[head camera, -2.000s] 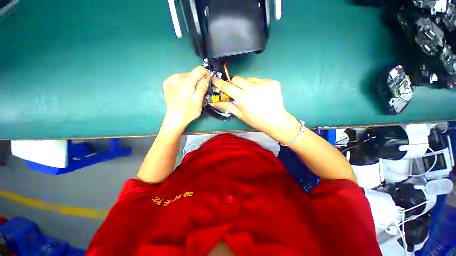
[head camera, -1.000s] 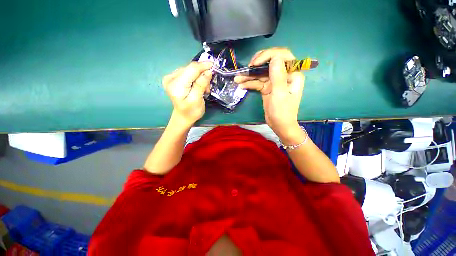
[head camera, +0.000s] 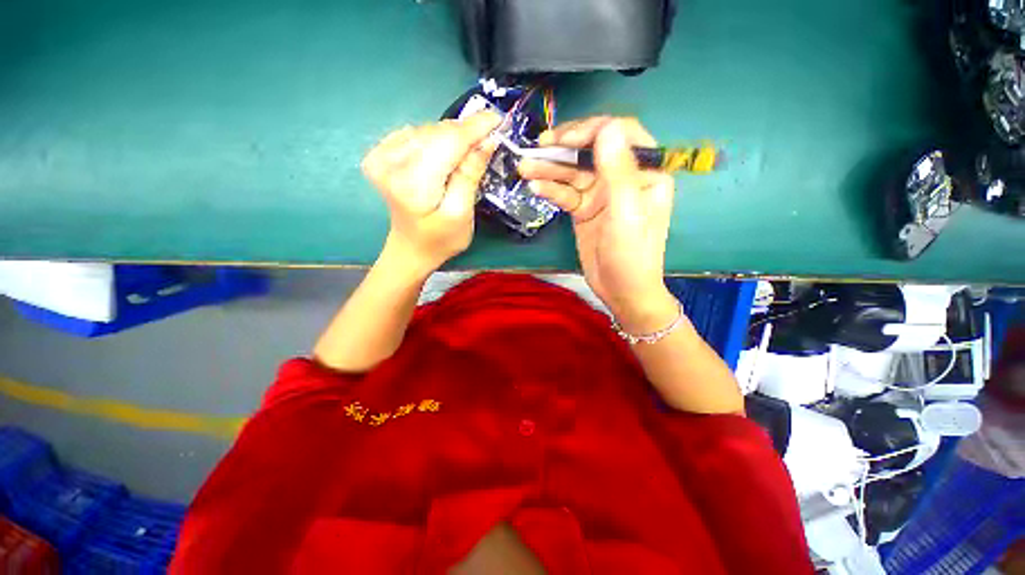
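Note:
The camera module (head camera: 520, 207) lies board side up on the green mat, joined by thin wires (head camera: 549, 107) to the black camera housing (head camera: 579, 34) behind it. My left hand (head camera: 429, 185) is at the module's left side, thumb and finger pinched together; what they pinch is too small to tell, perhaps a wire end. My right hand (head camera: 613, 202) holds the tweezers (head camera: 635, 158), dark with a yellow end, their tip over the module beside my left fingertips.
Spare camera modules (head camera: 1004, 90) are heaped at the right, with one lone module (head camera: 928, 206) nearer. Below the bench edge at right, a blue crate (head camera: 736, 320) holds white-and-black housings (head camera: 832, 449). Blue crates (head camera: 84, 511) stand on the floor at left.
Since two seconds ago, the tweezers have come into view in my right hand, yellow end outward. Over the last second the housing, module and hands have shifted slightly in view; the grips look alike.

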